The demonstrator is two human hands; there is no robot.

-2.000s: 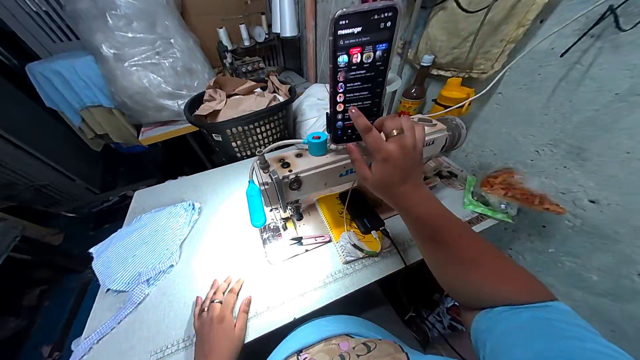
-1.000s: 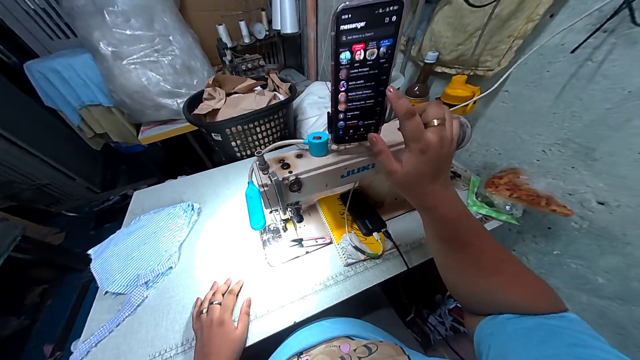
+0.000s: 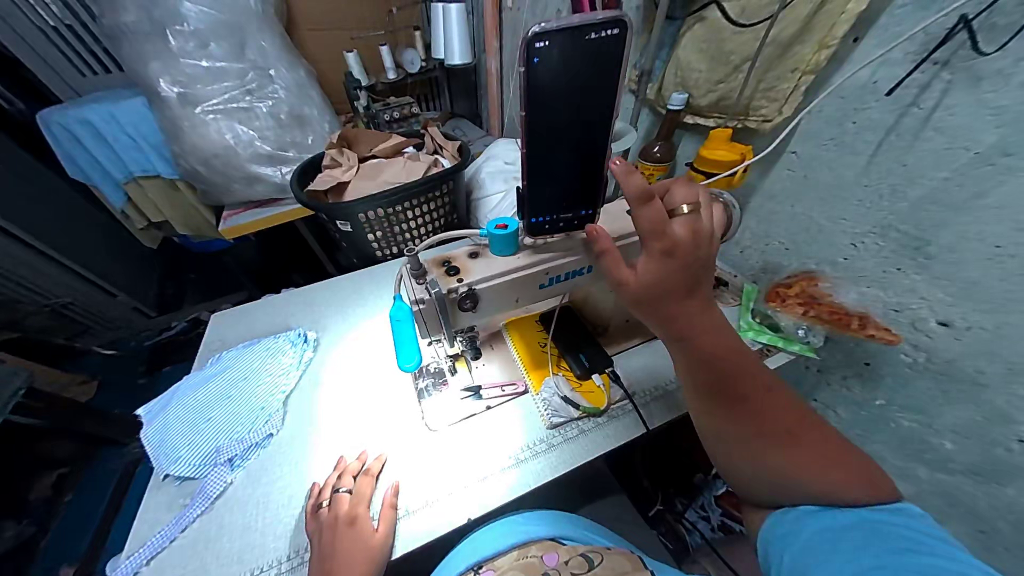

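My right hand [image 3: 668, 240] is raised at the right edge of a smartphone [image 3: 570, 128], thumb and index finger apart near its lower corner. The phone stands upright above a Juki sewing machine [image 3: 552, 276], its screen mostly dark. My left hand [image 3: 352, 508] rests flat on the sewing table [image 3: 320, 400], fingers spread and holding nothing. To its left lies blue-and-white striped fabric [image 3: 232, 400] with a narrow strip. Thread snips with pink handles [image 3: 498, 390] lie by the needle area. A black power bank [image 3: 576, 344] with cables sits on a yellow spiral notebook [image 3: 528, 352].
Behind the table stands a black plastic basket [image 3: 400, 216] of brown paper, with a large clear plastic bag [image 3: 216, 96] to its left. A brown bottle [image 3: 661, 144] and a yellow container [image 3: 720, 156] stand behind the machine. A wall [image 3: 920, 200] borders the right side.
The phone screen has gone from a messaging list to a mostly dark view. My right hand moved from over the screen to the phone's right edge. My left hand has stayed on the table.
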